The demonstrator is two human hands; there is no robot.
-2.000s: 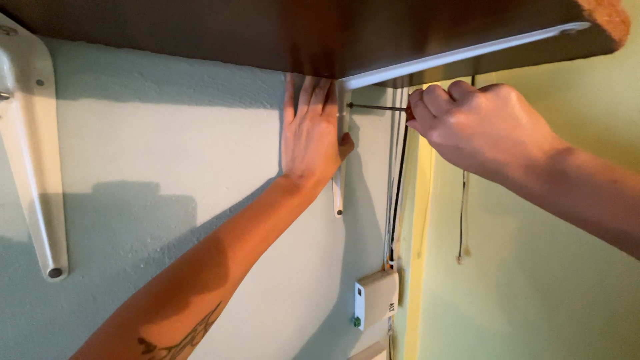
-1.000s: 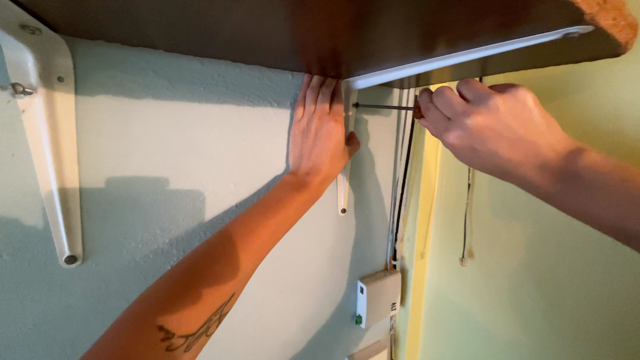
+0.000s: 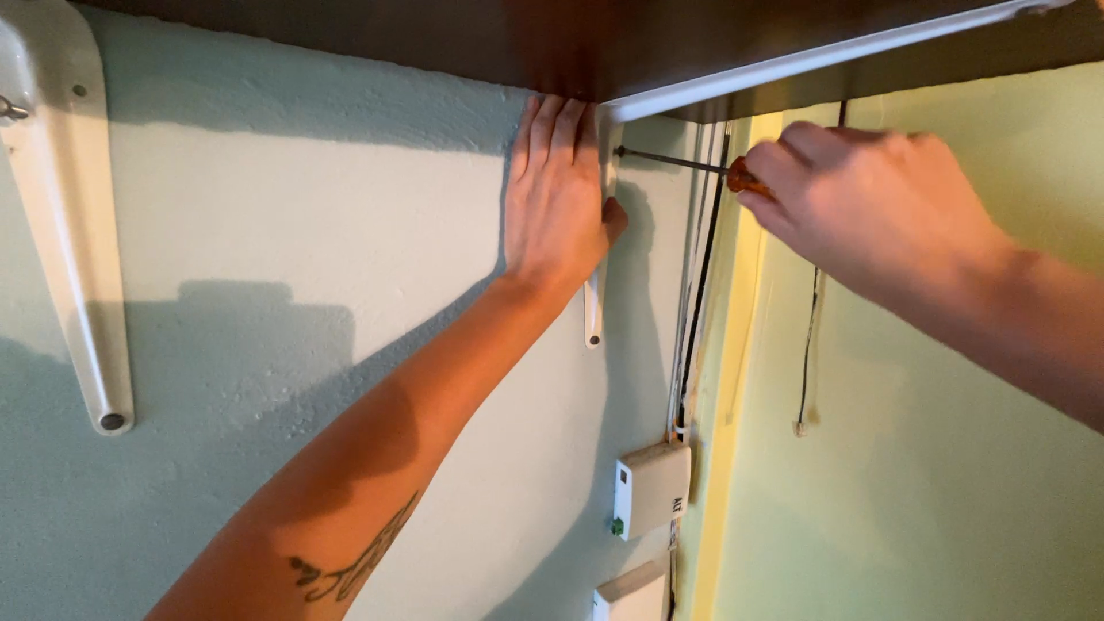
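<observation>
My left hand (image 3: 556,194) lies against the wall and the far white metal shelf bracket (image 3: 593,310), its fingers pointing up to the shelf and its thumb at the bracket's right side. My right hand (image 3: 871,190) grips the orange handle of a screwdriver (image 3: 681,162). The screwdriver's shaft runs left to a screw (image 3: 620,152) at the upper part of this bracket. Above both hands is the dark shelf board (image 3: 388,34); the bracket's white arm (image 3: 811,62) runs along its underside. My left hand hides part of the bracket's upright.
Another white bracket (image 3: 65,233) is on the wall at left, with a screw (image 3: 12,109) sticking out. Cables (image 3: 703,285) run down beside the yellow corner strip (image 3: 733,328) to a small white box (image 3: 653,490). A second box (image 3: 634,593) sits below. A loose cable (image 3: 808,354) hangs at right.
My left hand stays pressed at the bracket, and the screwdriver in my right hand stays at the screw. The grip of my right hand on the handle has turned slightly.
</observation>
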